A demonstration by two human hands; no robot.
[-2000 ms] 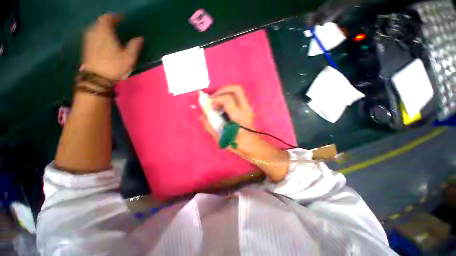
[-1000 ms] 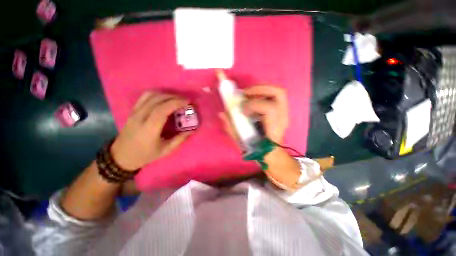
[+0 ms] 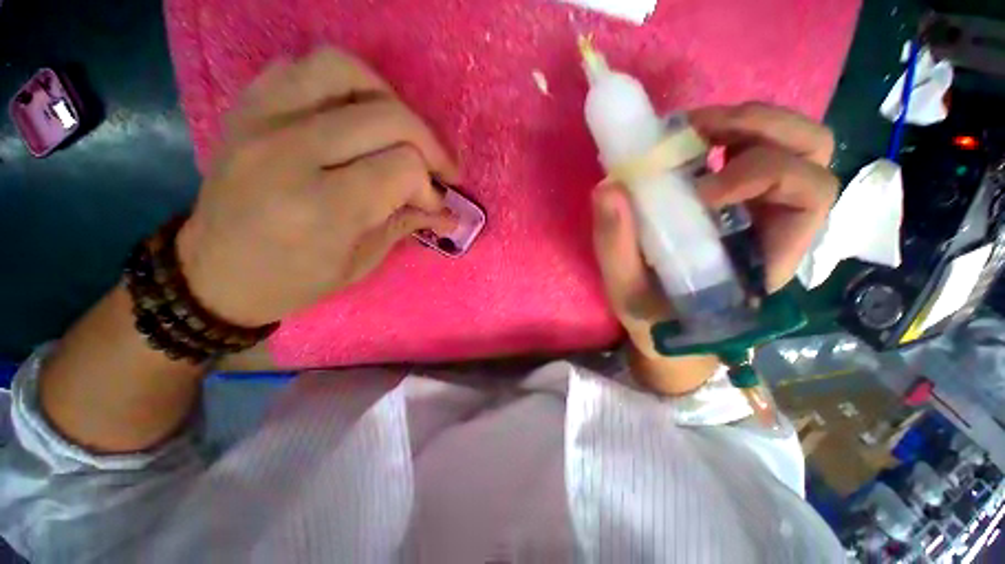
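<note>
My left hand (image 3: pixel 314 182) has its fingertips on a pink housing (image 3: pixel 461 227) on the bright pink-red mat (image 3: pixel 501 292); the fingers cover part of the housing. My right hand (image 3: pixel 733 198) is closed around the glue syringe (image 3: pixel 672 209), which has a white-filled barrel, a cream tape band and a dark green cap at its rear. The yellowish dispensing needle (image 3: pixel 587 50) points away from me, up and to the left, and is apart from the housing.
Another pink housing (image 3: pixel 47 114) lies on the dark green bench at the far left. A white paper stack (image 3: pixel 617 7) is cut off at the top edge. At the right are crumpled wipes (image 3: pixel 867 220), a blue tube (image 3: pixel 906 101) and a black dispenser box (image 3: pixel 946 226) with a red light.
My left hand came in from the far left and brought a pink housing onto the mat. Everything now shows larger, and the paper stack has shifted to the top edge. My right hand keeps the syringe.
</note>
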